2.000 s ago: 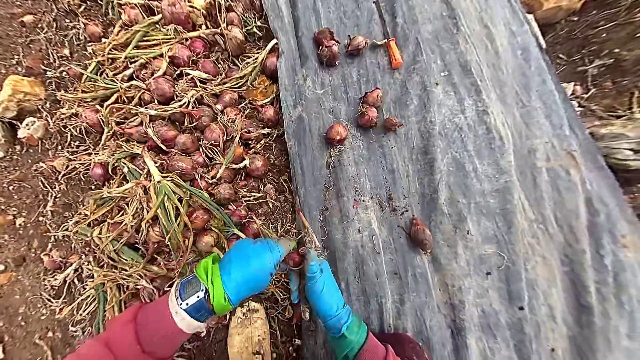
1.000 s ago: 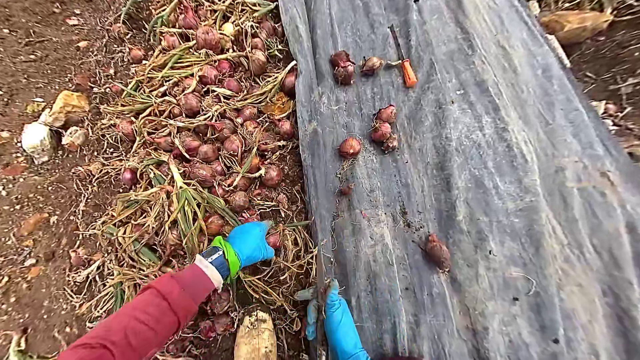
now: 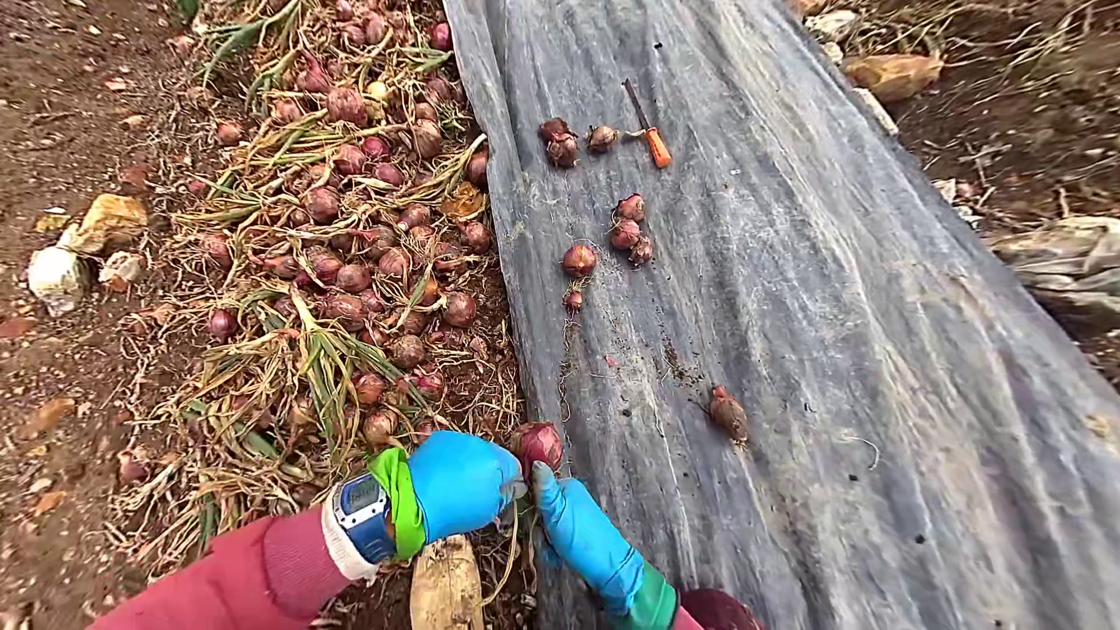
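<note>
A red onion (image 3: 537, 444) is at the left edge of the grey plastic sheet (image 3: 822, 350), between my two blue-gloved hands. My left hand (image 3: 464, 483), with a watch and green band at the wrist, is closed on the onion's dry stem below the bulb. My right hand (image 3: 586, 538) has its thumb against the bulb's underside; its other fingers are mostly hidden, and whether it holds a blade cannot be seen. A small onion (image 3: 573, 299) and a larger one (image 3: 579, 260) lie farther up the sheet.
Many onions with dried leaves (image 3: 350, 280) are heaped on soil left of the sheet. A tool with an orange handle (image 3: 657, 147) lies near more onions at the back. A lone onion (image 3: 728, 415) rests right of my hands. A piece of wood (image 3: 447, 586) is below my left hand.
My left hand was in the onion heap one second ago and is now beside my right hand with an onion between them. The small onion on the sheet was not there two seconds ago.
</note>
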